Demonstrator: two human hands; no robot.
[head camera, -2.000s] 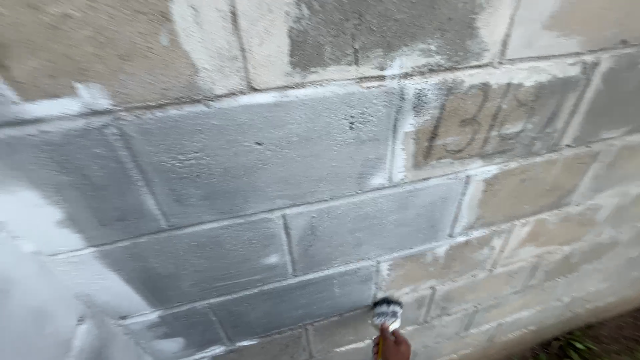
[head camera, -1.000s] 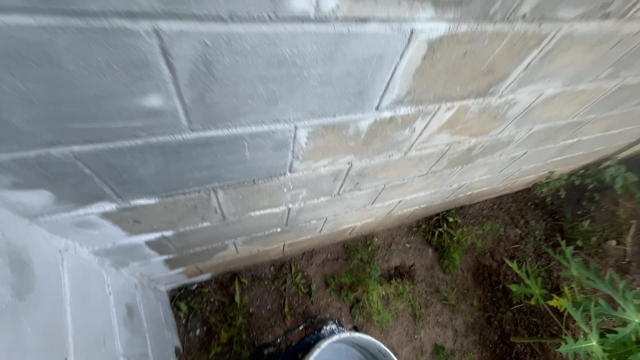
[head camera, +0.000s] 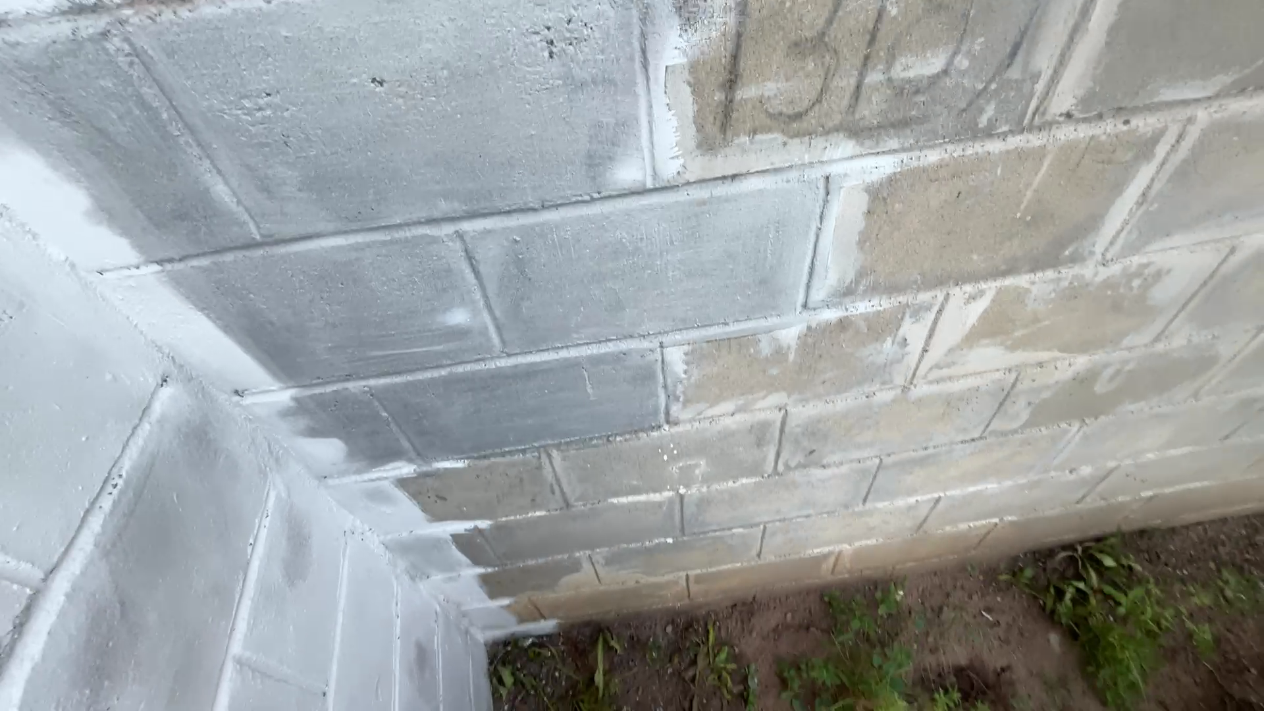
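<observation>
Neither of my hands shows in the view now, and the brush and bucket are also out of view. A concrete block wall (head camera: 642, 257) fills most of the frame. Its upper left blocks (head camera: 395, 118) carry wet-looking grey-white paint, with brighter white along the corner. Blocks toward the right and lower down (head camera: 1007, 207) are bare tan or thinly smeared with white along the joints. White spatter dots one lower block (head camera: 681, 454). Dark hand-drawn marks show on a tan block (head camera: 820, 69) at the top.
An adjoining painted block wall (head camera: 178, 533) meets this one in a corner at the left. Brown soil (head camera: 750, 632) runs along the wall's foot, with green weeds (head camera: 1106, 602) growing at the lower right and smaller plants near the corner.
Two seconds ago a hand held a paintbrush at the wall; it is now out of view. The bucket rim seen one second ago at the bottom has also left the frame as the view moved.
</observation>
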